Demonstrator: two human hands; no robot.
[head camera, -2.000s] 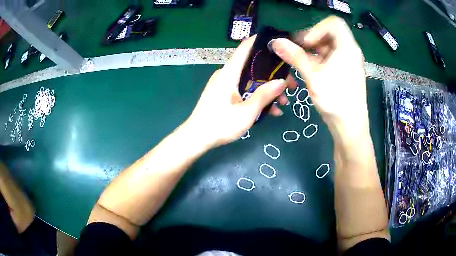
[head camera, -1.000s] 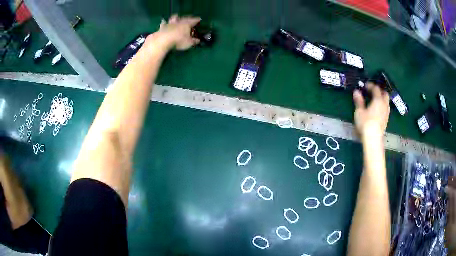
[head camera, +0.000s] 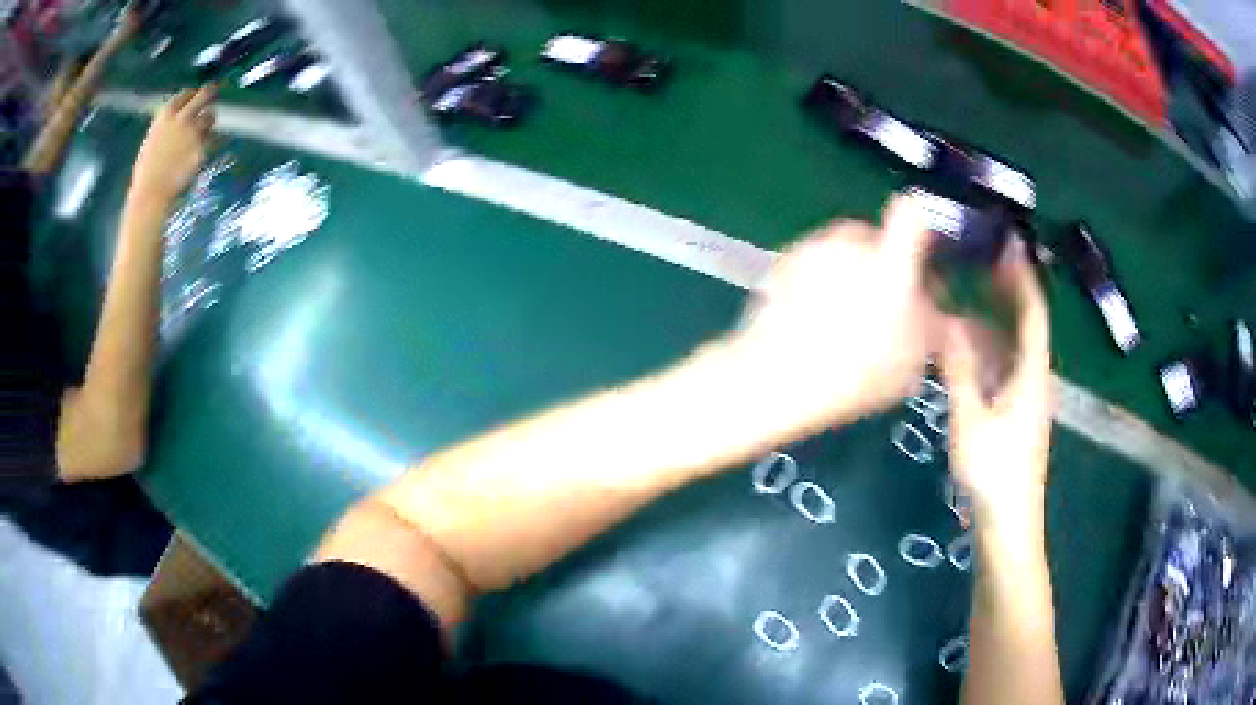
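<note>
A black phone body (head camera: 975, 245) with a white keypad end is between my two hands above the metal strip and belt edge; it is blurred. My right hand (head camera: 1003, 338) grips its dark end, fingers pointing up. My left hand (head camera: 847, 310) is at the white keypad end, its fingertips on it; it is blurred and overexposed. The hands hide part of the phone. White rings (head camera: 813, 503) lie loose on the green worktop below the hands.
More phones (head camera: 592, 58) lie on the green belt. A pale metal strip (head camera: 606, 214) edges the belt, with a grey post (head camera: 361, 76) at left. A white ring pile (head camera: 280, 211) and another person's arm (head camera: 124, 317) are at left; a clear parts tray (head camera: 1191, 592) is at lower right.
The view has swung. My left hand has left the far belt and come right to meet my right hand. The phone at my right hand is now lifted between both hands.
</note>
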